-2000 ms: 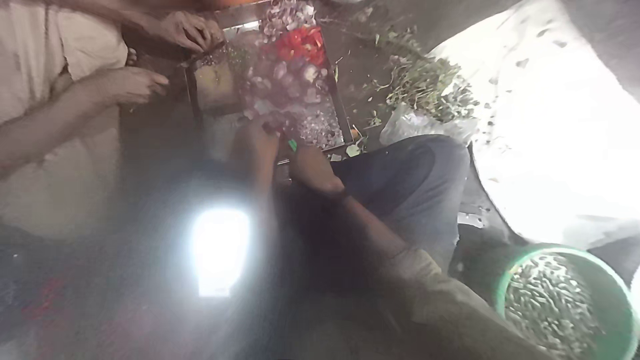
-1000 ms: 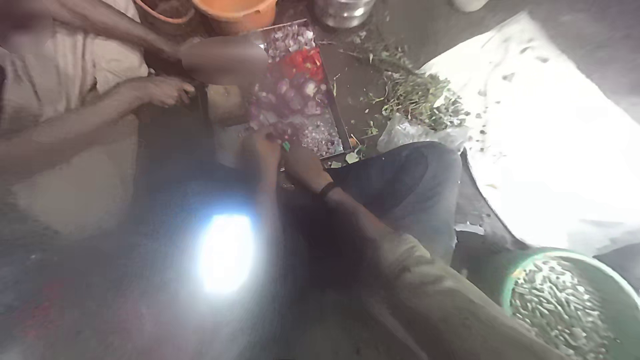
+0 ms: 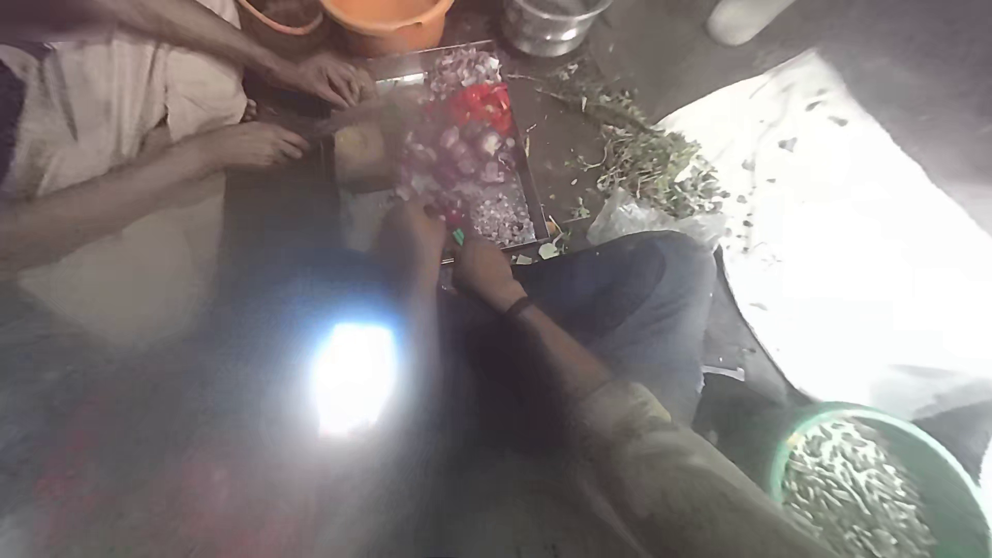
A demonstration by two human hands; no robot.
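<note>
My right hand (image 3: 487,270) is closed on a small tool with a green handle (image 3: 458,236), probably a knife, at the near edge of a metal tray (image 3: 531,182). Beside it, my left hand (image 3: 417,229) is at the tray's near side, hazy in glare; a small reddish-purple piece, seemingly onion (image 3: 453,217), lies by its fingers, and whether it is gripped is unclear. Chopped onion (image 3: 504,221) fills the tray's near right corner. Peeled onions (image 3: 465,151) lie mid-tray, with red tomato or pepper pieces (image 3: 480,107) beyond and more cut onion (image 3: 465,68) at the far end.
A co-worker's hands (image 3: 333,80) are left of the tray, near a wooden board (image 3: 364,151). Behind stand an orange tub (image 3: 387,19) and a metal pot (image 3: 550,27). Right are green stalks (image 3: 659,167), a plastic bag (image 3: 632,217), a white sheet (image 3: 868,232) and a green basin (image 3: 783,457) of cut pieces.
The co-worker's far hand, blurred over the tray's left side one second ago, is now back at the left of the tray. My hands stay at the tray's near edge. The view has shifted slightly.
</note>
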